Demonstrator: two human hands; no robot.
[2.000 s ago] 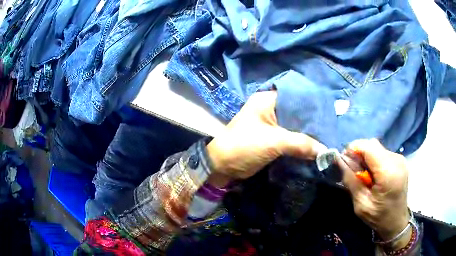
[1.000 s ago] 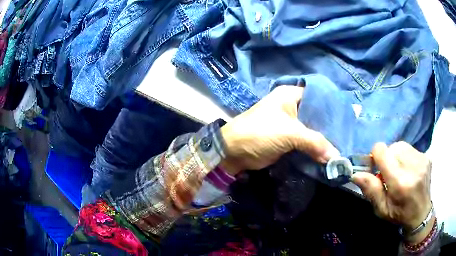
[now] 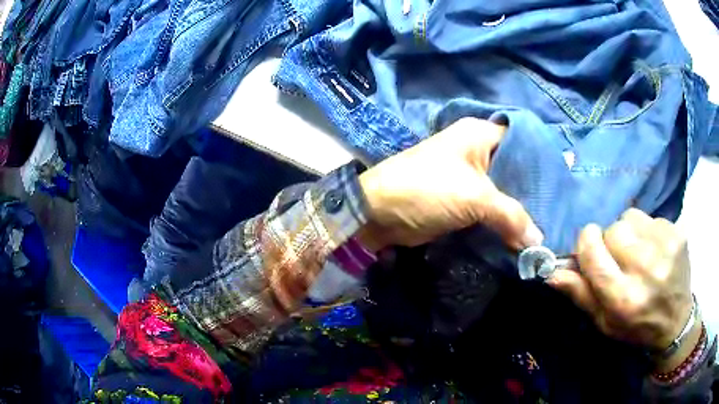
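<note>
A large blue denim garment [image 3: 504,71] lies spread on the white table, partly over its near edge. My left hand [image 3: 449,189] grips a fold of it, thumb on top beside a small round pale piece [image 3: 537,263] at the cloth's edge. My right hand [image 3: 631,276] is closed around a tool, of which only a short metal part [image 3: 566,262] shows, touching the pale piece. The tool's handles are hidden in the palm.
A pile of overlapping denim pieces [image 3: 165,71] lies at the left. The white table edge [image 3: 268,130] runs between pile and garment. Dark cloth [image 3: 213,213] and bright blue surfaces [image 3: 98,272] are below left. A floral cloth [image 3: 169,347] covers my lap.
Both hands and the garment edge have shifted right in the view. The orange part of the tool, seen earlier in my right hand, is now hidden. My left hand keeps its grip.
</note>
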